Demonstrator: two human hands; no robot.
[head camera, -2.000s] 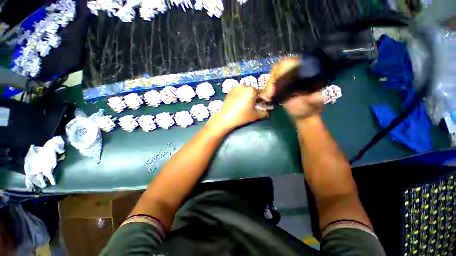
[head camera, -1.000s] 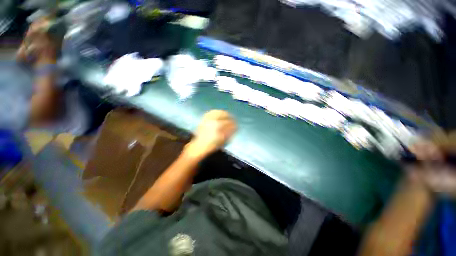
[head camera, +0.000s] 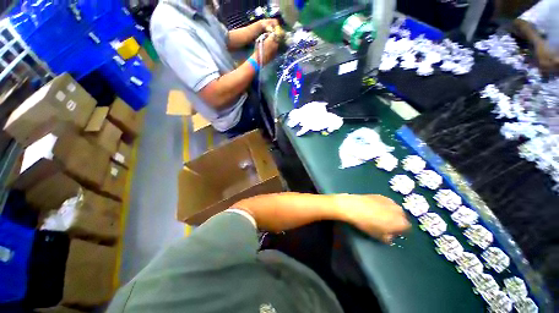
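Note:
My left hand (head camera: 379, 217) is over the green mat (head camera: 334, 180), palm down, beside the rows of parts. Its fingertips are close to a few tiny specks, likely screws (head camera: 398, 242); whether it pinches any cannot be told. White plastic assemblies (head camera: 449, 246) lie in two rows along the blue edge strip (head camera: 441, 165). A clear plastic bag (head camera: 361, 147) lies at the far end of the rows. My right hand is out of the picture.
A white glove (head camera: 314, 118) and a black machine (head camera: 328, 82) are farther along the bench. A neighbouring worker (head camera: 199, 58) handles something there. White parts (head camera: 542, 147) lie on the black surface. An open cardboard box (head camera: 230, 177) is on the left.
The view has swung left, bringing the worker and floor boxes into clear view. My left hand has left the rows and is now over the mat. My right hand has gone out of view.

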